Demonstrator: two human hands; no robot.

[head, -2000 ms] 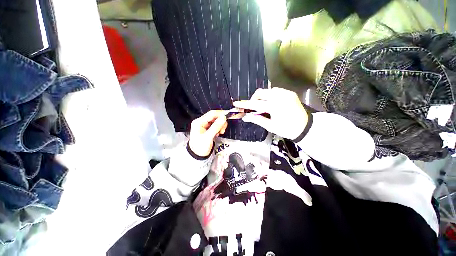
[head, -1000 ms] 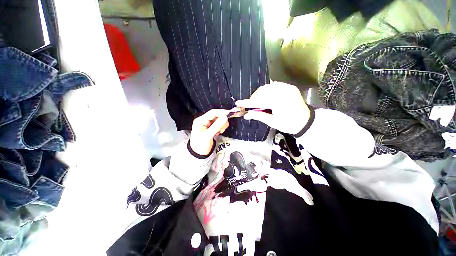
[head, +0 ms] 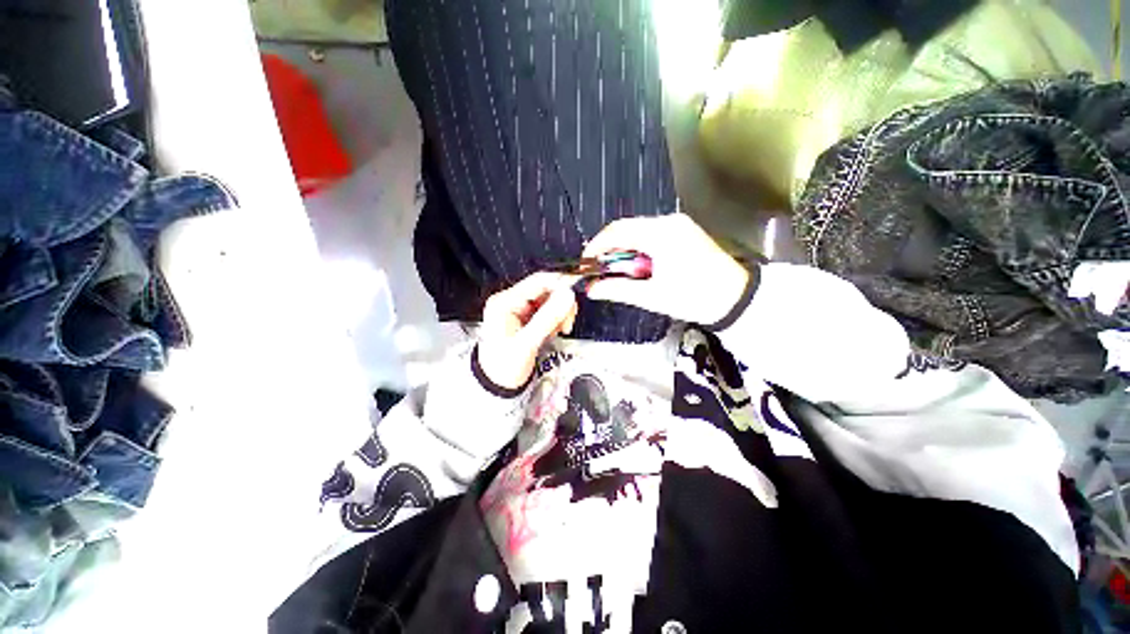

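Observation:
A dark pinstriped garment [head: 533, 136] runs from the top of the view down to the wearer's lap. My left hand [head: 523, 328] pinches the dark edge of the garment near its lower end. My right hand [head: 675, 273] holds small thread snips [head: 630, 264] with a pink-red part showing. The blades point left, at the edge beside my left fingertips. No loose thread can be made out.
A glaring white table [head: 236, 372] stands at the left, with blue denim garments [head: 74, 310] on its far side. A red stool [head: 301, 124] is beyond it. Washed black denim garments [head: 991, 223] lie at the right by pale yellow-green cloth [head: 793, 112].
My right hand has turned, so the snips and their pink-red part show more clearly. My left hand has shifted slightly right and still pinches the edge.

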